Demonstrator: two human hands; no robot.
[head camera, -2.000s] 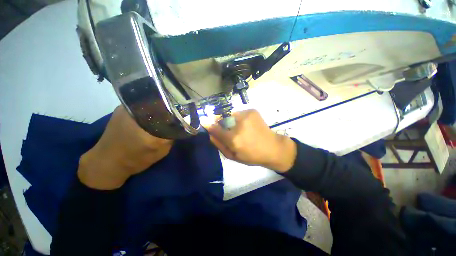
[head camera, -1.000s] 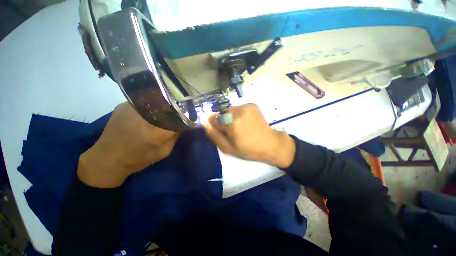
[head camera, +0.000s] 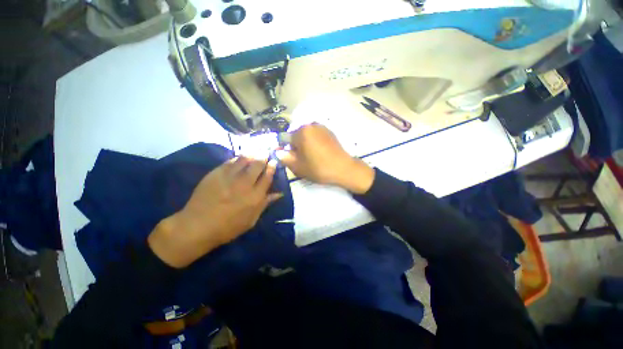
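A navy fabric piece (head camera: 136, 184) lies on the white table and hangs over its front edge toward the lap. My left hand (head camera: 218, 204) lies on the fabric, fingertips just in front of the needle area, pressing on it. My right hand (head camera: 317, 157) is at the right of the presser foot, fingers curled with the fabric's edge at the fingertips. White lamp glare (head camera: 256, 144) hides the needle and the seam. The sewing machine (head camera: 410, 51) has a white head with a blue stripe.
Thread snips (head camera: 386, 114) lie on the machine bed. A black box (head camera: 526, 109) sits at the bed's right end. An orange basket (head camera: 540, 269) with navy pieces is at the lower right, near a wooden stool (head camera: 570, 204). Navy bundles lie left of the table and labelled pieces near the lap.
The view has shifted back, showing more of the machine and table. My left hand has moved out from behind the machine's end cover and lies flatter on the fabric. My right hand stays by the foot.
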